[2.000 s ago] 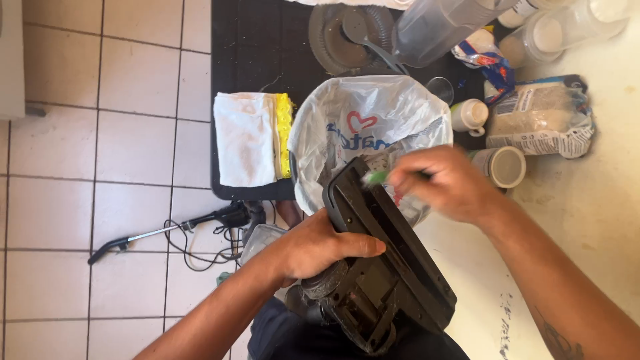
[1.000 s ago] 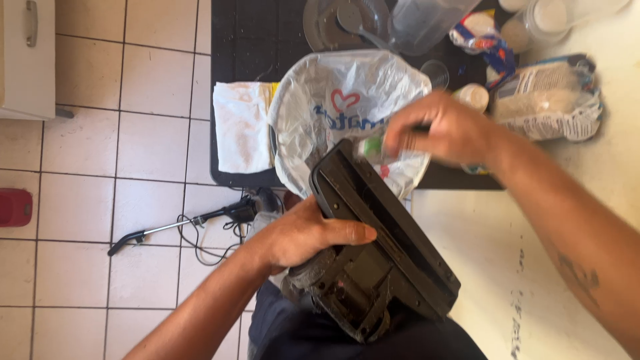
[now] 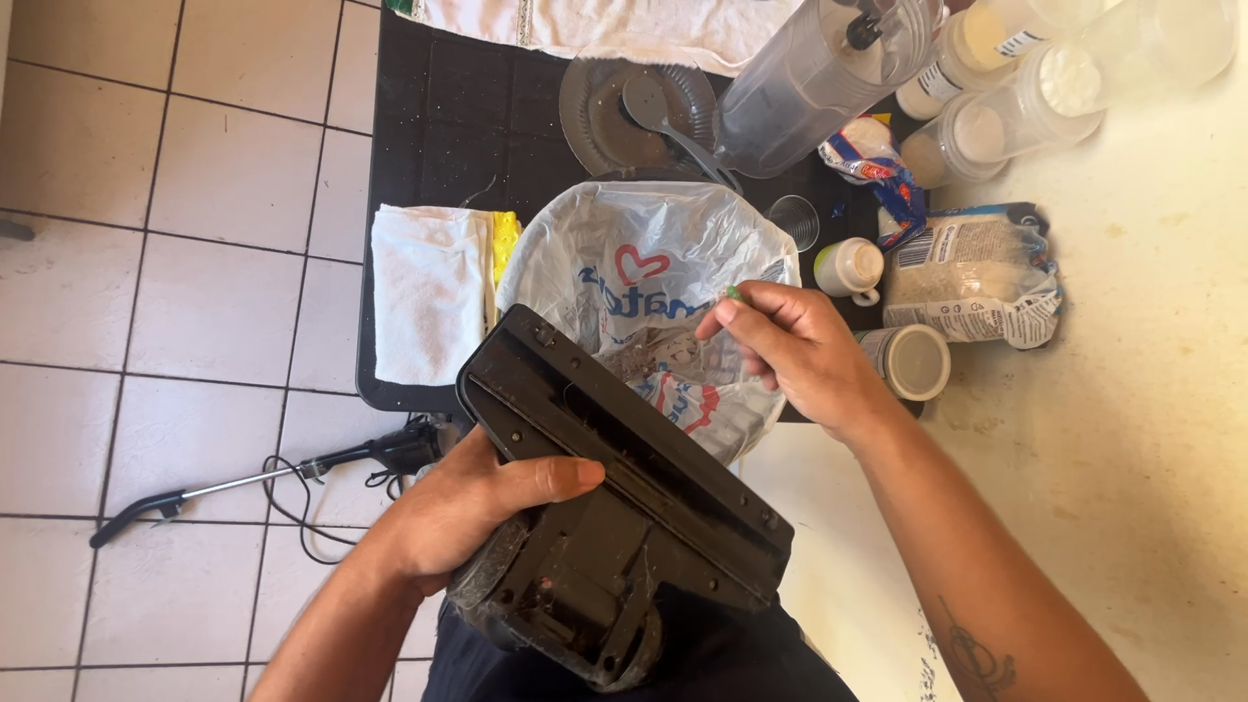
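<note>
A dusty black plastic vacuum-cleaner floor head is gripped by my left hand, its thumb lying across the underside. The head slants from upper left to lower right, over the near edge of a bin lined with a white plastic bag. Grey dust and debris lie inside the bag. Above the bin's right part, my right hand pinches a small green object, mostly hidden by the fingers; its kind cannot be told. The right hand is apart from the floor head.
Folded white cloths lie left of the bin on a black table. Beyond are a plastic plate, a grey spoon and a clear container. Jars and a filled bag stand right. An upright vacuum lies on the tiled floor.
My right hand has moved away from the floor head's slot to above the bin's right side, fingers still closed on the green thing. My left hand keeps its hold on the floor head.
</note>
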